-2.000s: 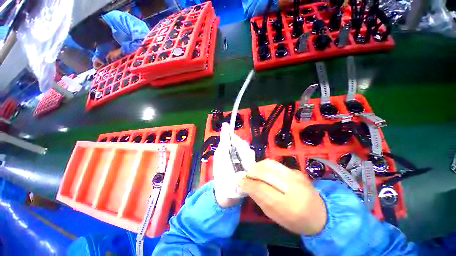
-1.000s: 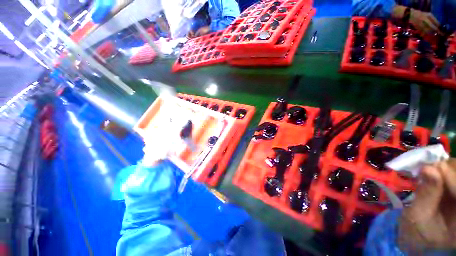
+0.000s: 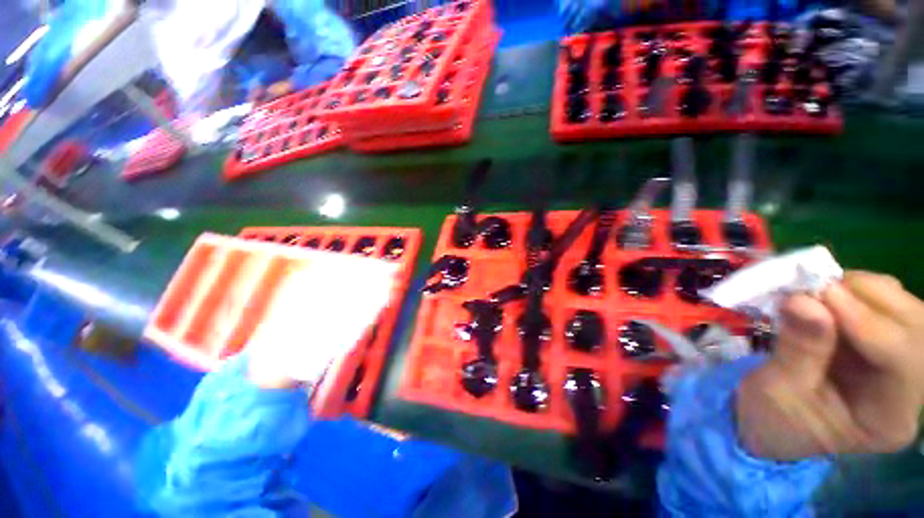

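Note:
My right hand (image 3: pixel 831 369), bare, pinches a crumpled white cleaning cloth (image 3: pixel 780 281) over the right side of the pocketed watch tray (image 3: pixel 431 339). Black-strap watches (image 3: pixel 534 334) and pale-strap watches (image 3: pixel 686 218) lie in that tray. My left hand (image 3: pixel 309 324), in a white glove, is over the right part of the long-slot tray (image 3: pixel 203 293). The glove is overexposed and blurred, so its fingers and anything in them cannot be made out.
The long-slot tray lies on another pocketed tray (image 3: pixel 405 253) on the green bench (image 3: pixel 405 192). Stacked trays (image 3: pixel 471 111) stand behind it, and a far tray (image 3: pixel 699 126) lies at the back right. Other people's blue sleeves (image 3: pixel 314 35) show at the top.
My hands, together two seconds ago, have parted. The left is over the long-slot tray, the right holds the cloth at the right. The view swung left, then partly back.

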